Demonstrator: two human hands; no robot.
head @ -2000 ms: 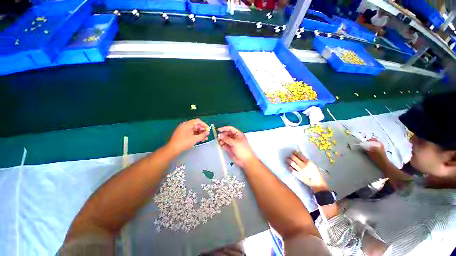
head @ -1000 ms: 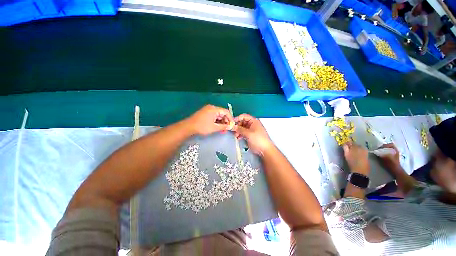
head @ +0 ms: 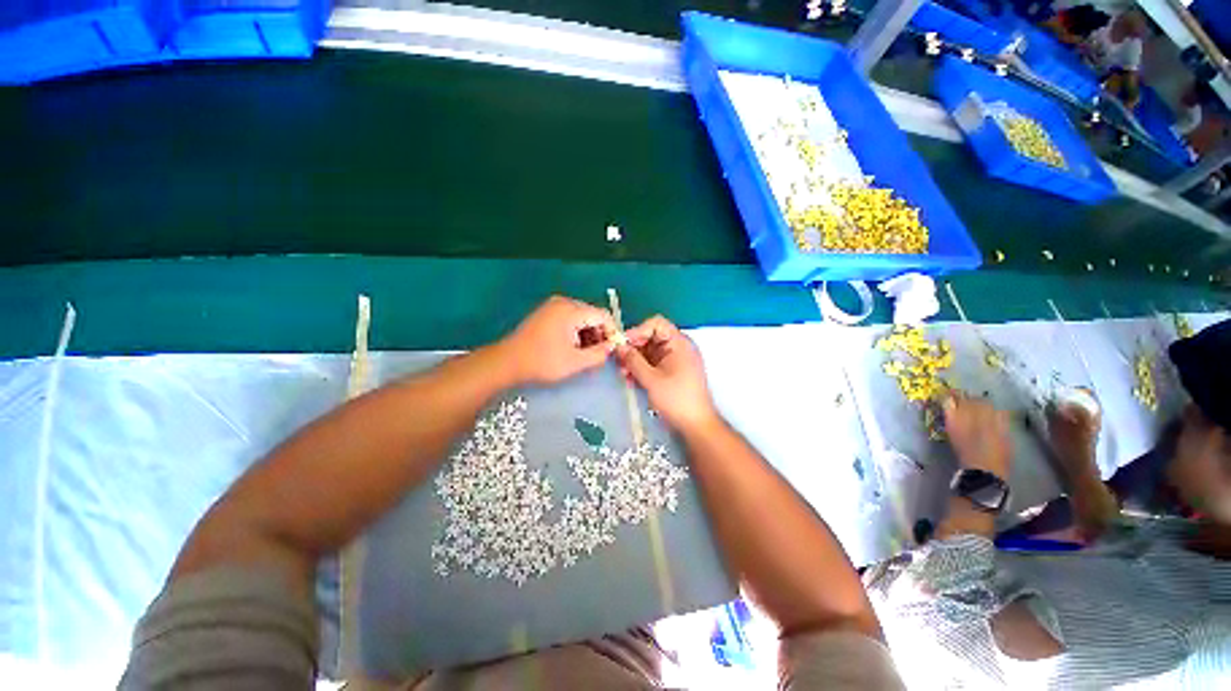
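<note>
My left hand [head: 564,338] and my right hand [head: 664,365] meet above the far edge of the grey mat [head: 446,614]. Their fingertips pinch a tiny pale part [head: 618,340] between them; its shape is mostly hidden by the fingers. A loose pile of small white star-shaped parts [head: 493,500] lies on the mat below my hands. A dark green leaf-shaped patch [head: 590,431] shows at the pile's upper side.
A blue parts tray [head: 884,149] with white and yellow contents stands across the belt [head: 405,176]. A single pale piece [head: 613,232] lies on the belt. A white ring [head: 848,302] and white wad [head: 911,297] lie beside the tray. A neighbour's hands work right, near yellow parts [head: 915,362].
The view has tilted down since the first frame. My hands have come together at the fingertips. The neighbour's near hand has moved to the yellow parts. The single belt piece has shifted slightly right.
</note>
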